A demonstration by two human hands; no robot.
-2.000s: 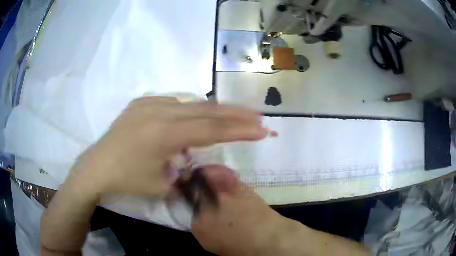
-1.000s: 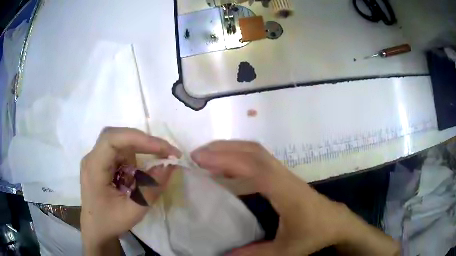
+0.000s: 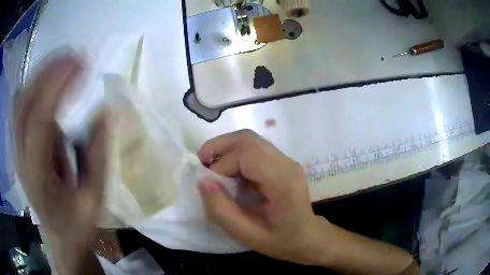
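My right hand (image 3: 268,198) pinches the edge of a white cloth piece (image 3: 161,161) between thumb and fingers, in front of the table's near edge. The cloth spreads left from there, with a cream layer showing inside, and hangs over the edge. My left hand (image 3: 59,145) is strongly blurred at the left, over the cloth. A dark and mauve blur in its palm looks like the thread snips (image 3: 79,161). Whether its fingers also grip cloth is hard to tell.
The needle plate (image 3: 212,37), presser foot (image 3: 243,24) and orange-brown block (image 3: 268,28) are at the top. A wooden-handled awl or screwdriver (image 3: 427,47), black scissors (image 3: 405,6) and dark patch (image 3: 478,86) lie right. White bundles (image 3: 456,209) are at lower right.
My left hand has moved up and left from the pinched seam, and the cloth is spread wider leftward. My right hand still pinches the cloth edge. The view first shifted right and down.
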